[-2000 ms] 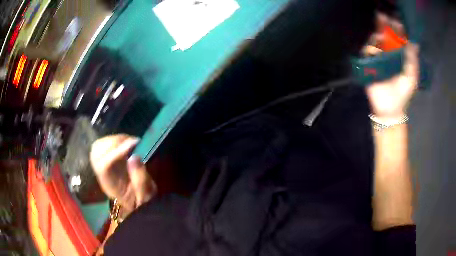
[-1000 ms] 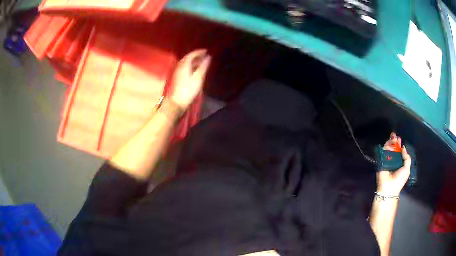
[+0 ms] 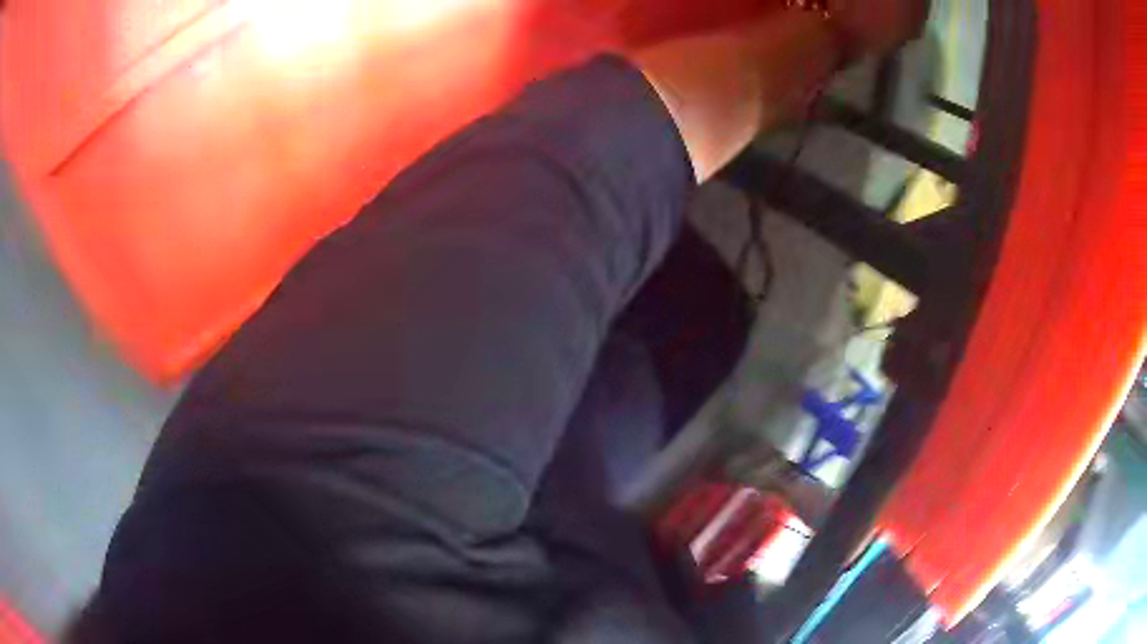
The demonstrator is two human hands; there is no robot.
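Note:
My left arm, in a dark sleeve, reaches up across the view. My left hand (image 3: 881, 20) is at the top edge, in shadow, blurred and partly cut off, so its fingers and anything in them cannot be made out. A large red tray (image 3: 289, 176) lies to the left of the arm. My right hand is out of the picture, and the glue gun is not in view.
Another red tray or bin wall (image 3: 1057, 289) curves down the right side. Black frame bars (image 3: 818, 201), a dark cable, a blue object (image 3: 836, 421) and a red-and-white item (image 3: 736, 535) show low down. The green bench edge (image 3: 845, 585) is at bottom right.
The view has swung left and down towards the red trays. My left arm now spans the upper middle. My right hand with the glue gun has left the picture.

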